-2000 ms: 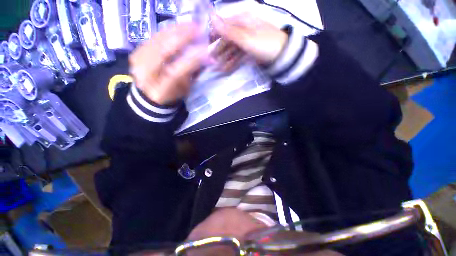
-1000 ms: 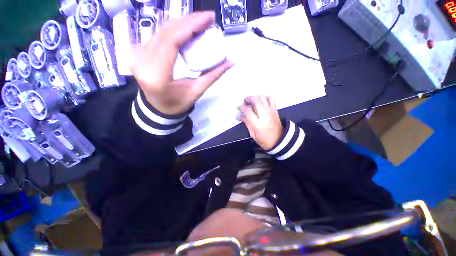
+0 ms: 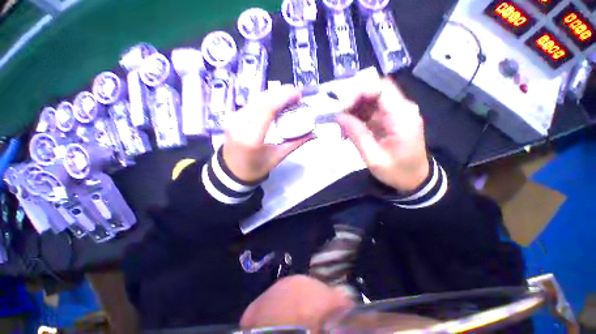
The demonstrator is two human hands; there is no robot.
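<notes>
My left hand [image 3: 251, 134] is at the centre, fingers and thumb around the round head of a pale lavender-grey fan unit [image 3: 293, 122]. My right hand [image 3: 389, 134] is just right of it, thumb and fingers closed on the narrower handle end of the same unit. The unit lies sideways between my hands, above a white paper sheet [image 3: 307, 171]. The fingers hide parts of the unit, and its surface is washed out, so I cannot tell any sticker on it.
Several similar units [image 3: 163, 107] stand crowded at the left and along the back. A white meter box [image 3: 503, 78] with red digits is at the right, with a black cord. A yellow tape ring [image 3: 183, 167] lies beside my left sleeve. Cardboard [image 3: 523, 209] is on the blue floor.
The view has shifted, showing more of the back row and meter. My right hand has risen from the paper's front edge to the unit. My left hand has closed in around the head.
</notes>
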